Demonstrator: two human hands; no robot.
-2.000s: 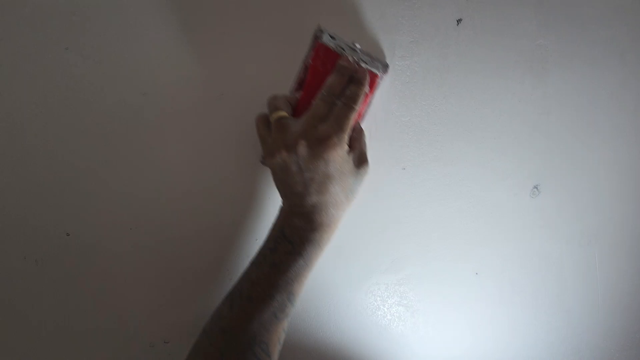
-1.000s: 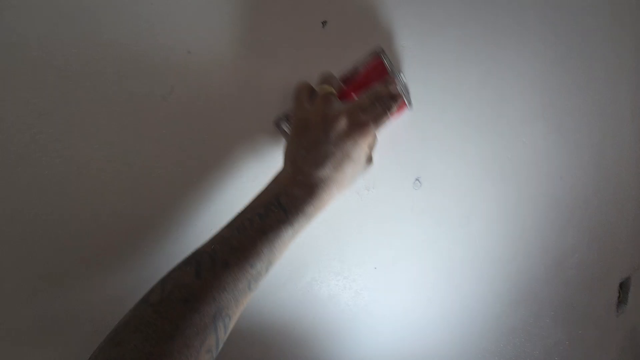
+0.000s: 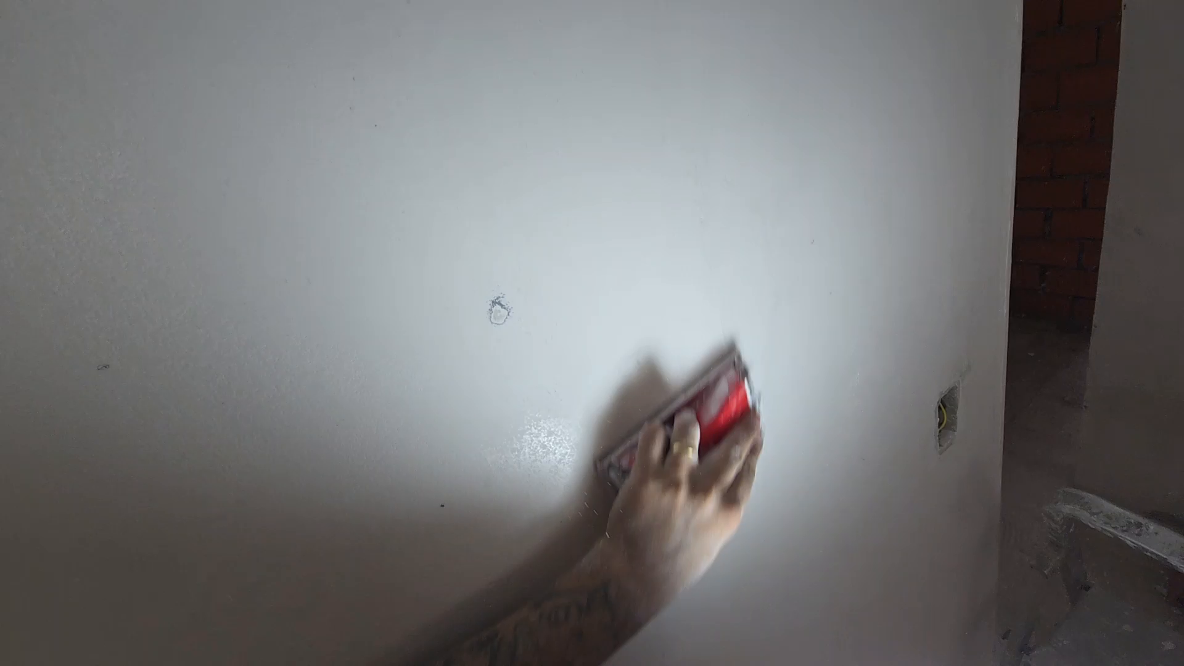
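My left hand (image 3: 689, 504), with a ring on one finger, grips a red hand sanding block (image 3: 721, 416) from above. The block is tilted, its upper end toward the upper right, and lies against a smooth whitish wall (image 3: 601, 213). Both the block and the fingers are slightly blurred, and the block's face toward the wall is hidden. My tattooed forearm comes in from the bottom edge and casts a shadow on the wall. A small rough blemish (image 3: 499, 310) shows on the wall up and left of the hand. My right hand is out of view.
A recessed electrical box opening (image 3: 946, 418) with a yellow wire is in the wall at right. Past the wall's vertical edge are red brickwork (image 3: 1064, 157) and a whitish, dust-coated board or beam (image 3: 1119, 527) at the lower right.
The view has shifted far to the right, bringing in the wall's edge and the brickwork. My left hand, still on the block, has moved down and right along the wall past the blemish.
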